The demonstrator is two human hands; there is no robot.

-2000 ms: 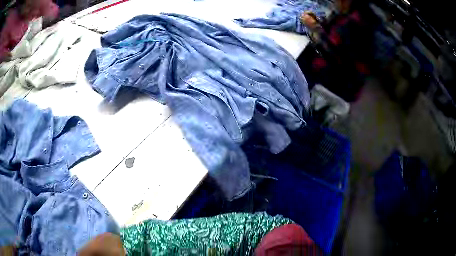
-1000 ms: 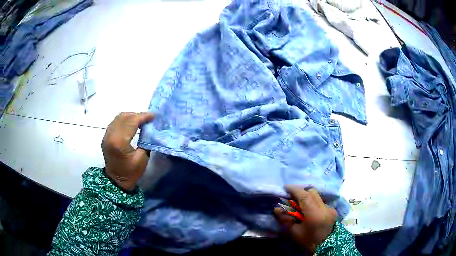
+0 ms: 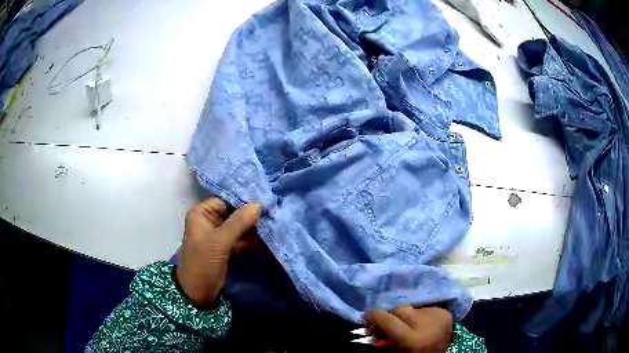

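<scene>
A light-blue patterned denim shirt lies bunched on the white table, its hem edge towards me. My left hand pinches the hem at the lower left between thumb and fingers. My right hand holds the hem at the lower right, near the frame's bottom edge. Thread snips show partly below my right fingers, with pale blades and a bit of orange-red; their handles are mostly hidden in the palm.
Another blue garment lies on the right and hangs over the table edge. More blue cloth is at the far left. A small white block with looped cord lies on the left. Off-white cloth is at the far side.
My left hand has moved right and down along the hem. My right hand has moved lower. The hem between them now runs down more steeply, and a stitched pocket outline shows more clearly.
</scene>
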